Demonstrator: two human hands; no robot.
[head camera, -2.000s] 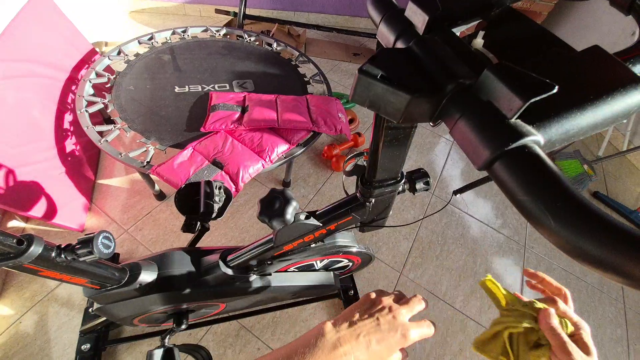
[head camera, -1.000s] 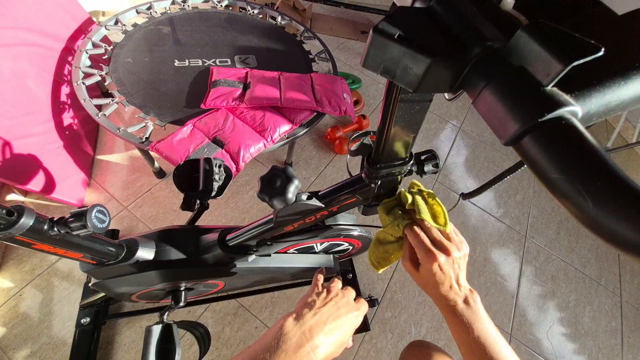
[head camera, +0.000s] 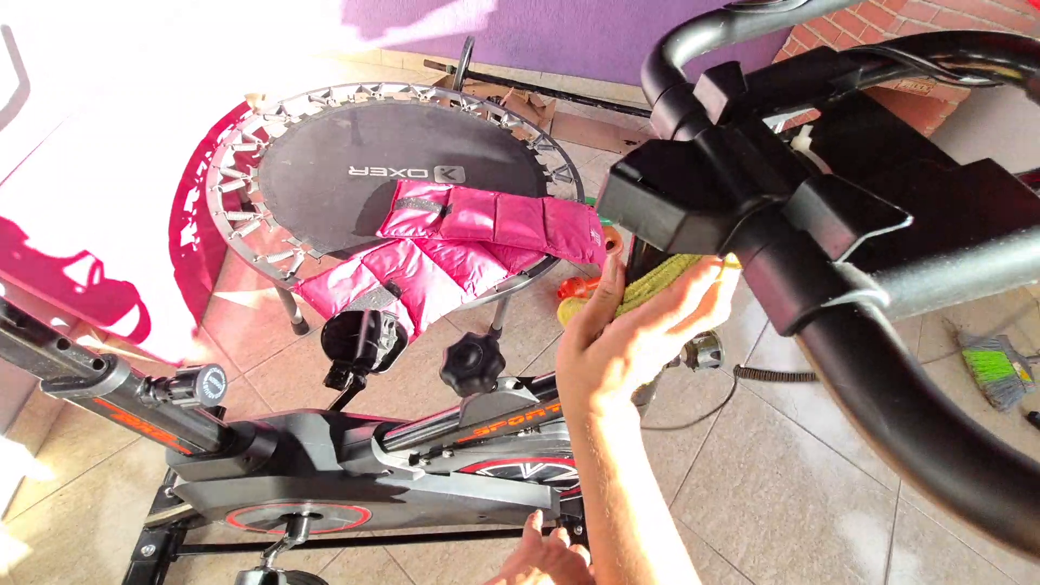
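Observation:
A black exercise bike stands below me, its frame (head camera: 487, 418) marked in orange. With my right hand (head camera: 630, 333) I hold a yellow-green cloth (head camera: 662, 284) around the upright handlebar post, just under the black handlebar (head camera: 918, 406). The fingers curl around the far side of the post, partly hidden. My left hand (head camera: 544, 561) is low in the view, by the front end of the bike's dark cover (head camera: 455, 497); it holds nothing that I can see, and whether it touches the cover is unclear. A black adjusting knob (head camera: 472, 364) rises from the frame.
Beyond the bike is a mini trampoline (head camera: 325, 162) with pink ankle weights (head camera: 496, 219) on it. Orange dumbbells (head camera: 575, 288) lie beside it on the tiles. A cable (head camera: 776, 374) hangs right of the post. A broom head (head camera: 993, 367) lies at the right, and a purple wall (head camera: 552, 36) stands behind.
The cloth was off the bike at first, then at the lower post; my right hand now has it higher, beneath the handlebar. My left hand has moved lower in the view.

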